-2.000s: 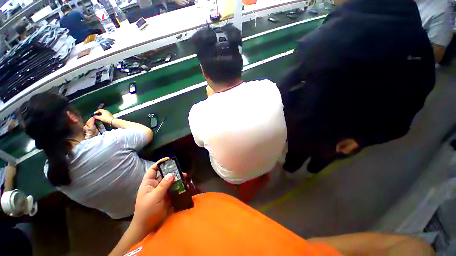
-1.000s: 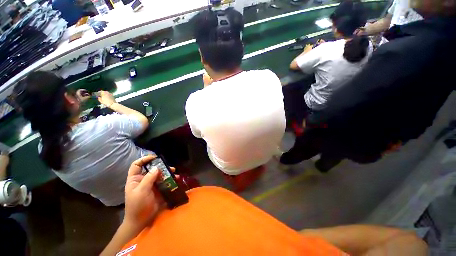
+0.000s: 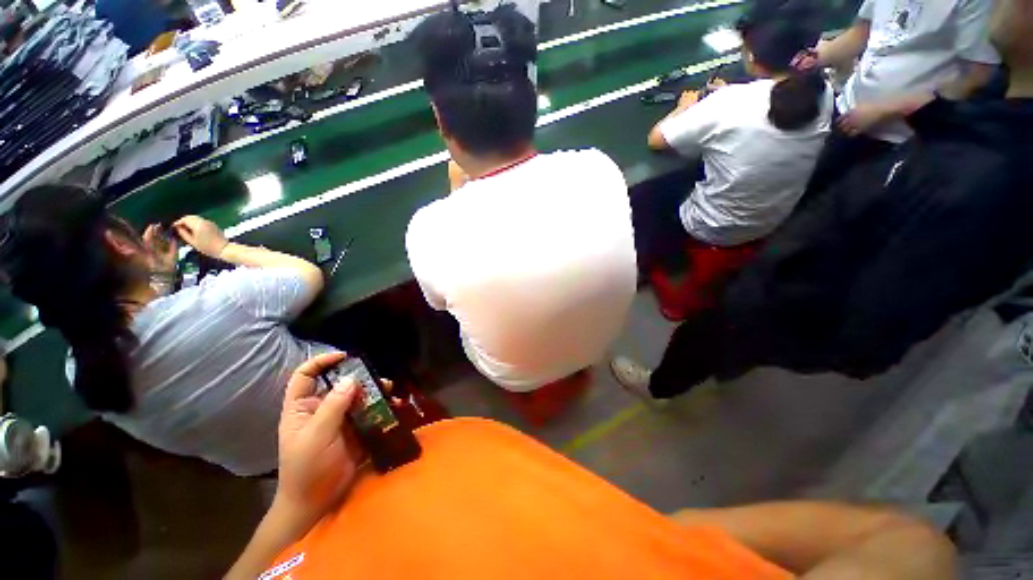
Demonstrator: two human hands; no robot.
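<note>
My left hand [image 3: 321,436] holds an open handset [image 3: 374,415] in front of the orange shirt. The thumb lies on the silvery upper area, with fingers around the far side. Green circuit board shows below that area, and the lower end of the handset is plain black. Fingertips show at its right edge. My right arm is visible bent at the lower right, but my right hand is not in view.
A person in a white shirt [image 3: 532,261] sits ahead and one in grey [image 3: 215,351] sits left, at the green conveyor [image 3: 385,210]. Another sits on a red stool [image 3: 691,278]. A person in black [image 3: 838,261] is close on the right, beside a standing person.
The view has shifted. The person in black has moved right and lower, uncovering the seated and standing people behind. The handset stays in my left hand.
</note>
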